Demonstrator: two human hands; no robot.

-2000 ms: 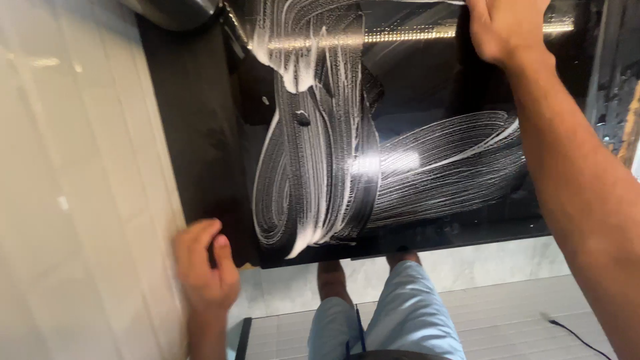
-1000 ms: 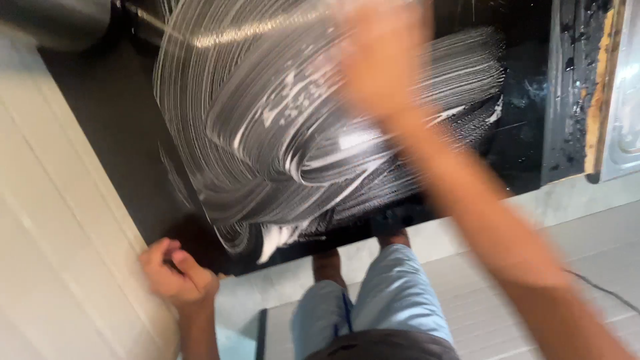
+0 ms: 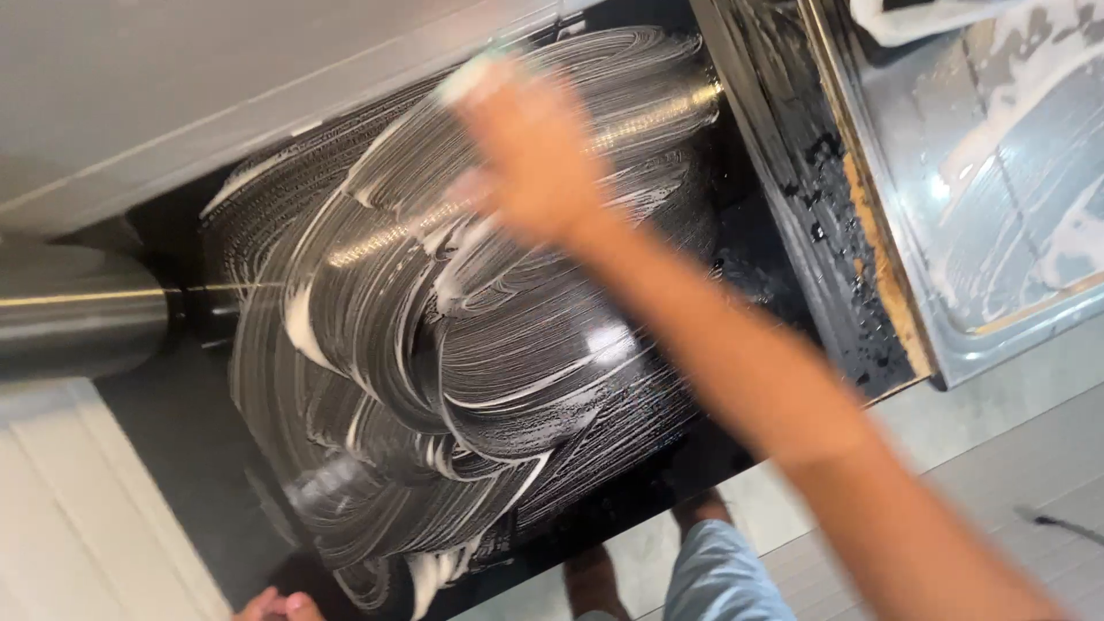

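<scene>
A glossy black cooktop or counter surface (image 3: 535,345) fills the middle of the view, streaked with curved trails of white foam. My right hand (image 3: 530,159) is blurred over its far part, with a pale, slightly greenish thing (image 3: 492,76) at the fingers, probably a sponge or cloth. Motion blur hides the exact grip. Only the fingertips of my left hand (image 3: 280,606) show at the bottom edge, beside the near left corner of the black surface. Whether they hold anything cannot be seen.
On the right lies a foamy stainless steel sink (image 3: 992,172) with a white item at its top. A wet dark strip with a worn tan edge (image 3: 880,259) runs beside it. A metal cylinder (image 3: 82,306) stands at left, near white panels (image 3: 78,500). Below is a tiled floor (image 3: 975,526).
Foam streaks now cover more of the black surface, reaching its far left part. My left hand has mostly dropped out of view at the bottom. The view has shifted, showing more of the sink.
</scene>
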